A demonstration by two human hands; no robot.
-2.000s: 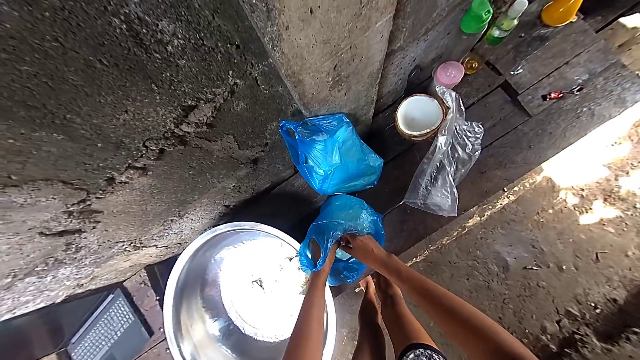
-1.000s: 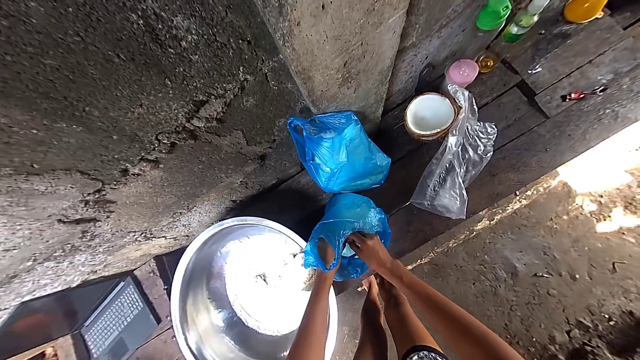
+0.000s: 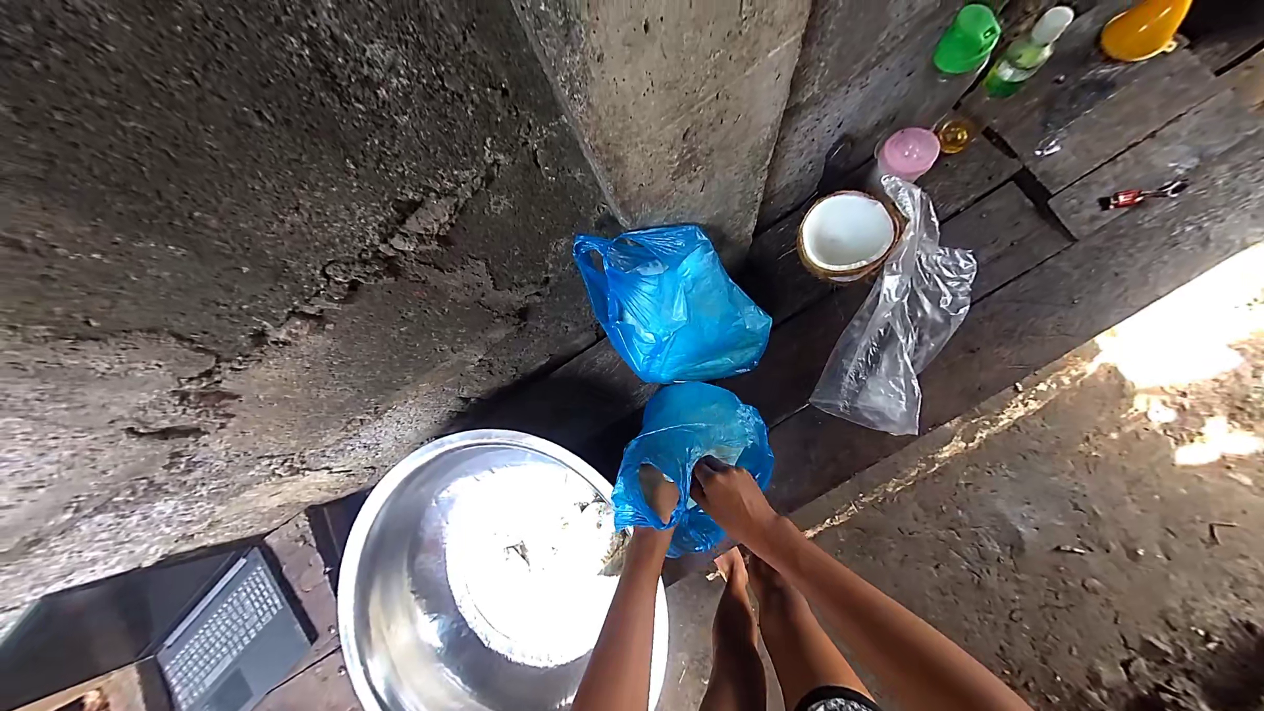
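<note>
A blue plastic bag (image 3: 706,420) stands on the dark wooden planks beside a large metal basin (image 3: 395,592). My left hand (image 3: 659,494) is partly inside the bag's handle loop, its fingers hidden by the plastic. At the bag's mouth, my right hand (image 3: 728,494) has its fingers bent on the bag's edge; whether they pinch it is hard to see. A second, filled blue plastic bag (image 3: 681,306) rests just behind, against the concrete post. White material (image 3: 533,563) lies in the basin, partly washed out by glare.
Half a coconut (image 3: 847,235) and a clear plastic bag (image 3: 894,326) lie right of the bags. Farther back are a pink cup (image 3: 908,153), a green cup (image 3: 968,39), a bottle (image 3: 1027,54) and a yellow funnel (image 3: 1145,30). An open laptop (image 3: 232,632) sits left of the basin, near the concrete wall (image 3: 247,247).
</note>
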